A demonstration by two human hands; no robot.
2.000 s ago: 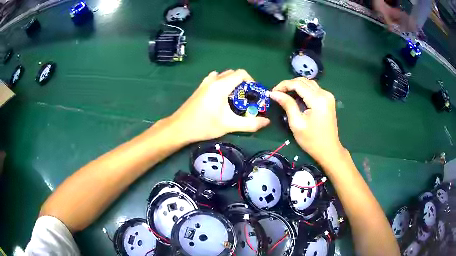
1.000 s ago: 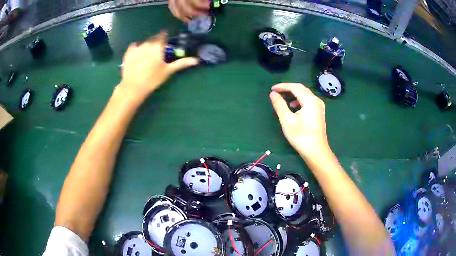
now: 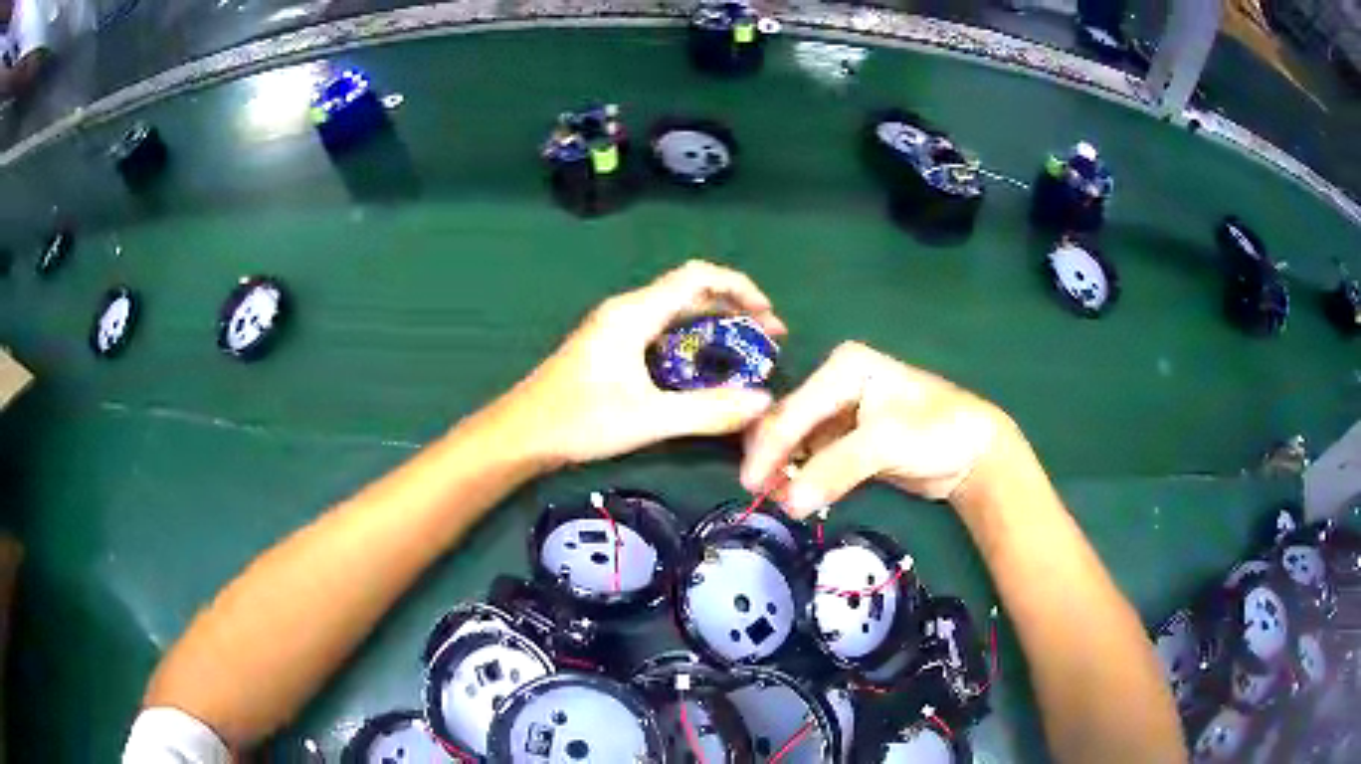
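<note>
My left hand [image 3: 642, 358] holds a housing with a blue ring-shaped circuit board [image 3: 720, 354] facing up, above the green surface. My right hand [image 3: 851, 433] is just right of and below it, its fingertips pinching the red lead [image 3: 764, 494] of an end cover at the top of the pile. That cover [image 3: 740, 600] or the one behind it bears the lead; I cannot tell which. The pile of end covers, with pale grey faces and black rims, lies at the near edge.
On the green surface [image 3: 493, 254] beyond stand a lit blue housing [image 3: 346, 108], a housing beside a cover [image 3: 694, 152], and several more units to the right. Two covers lie left. Another cover pile [image 3: 1263, 620] is at right, a metal post [image 3: 1187, 52] at upper right.
The left hand set a housing with a cover farther off and now holds another housing near the middle. The right hand has come down to the pile and pinched a lead. The other person's hand has gone.
</note>
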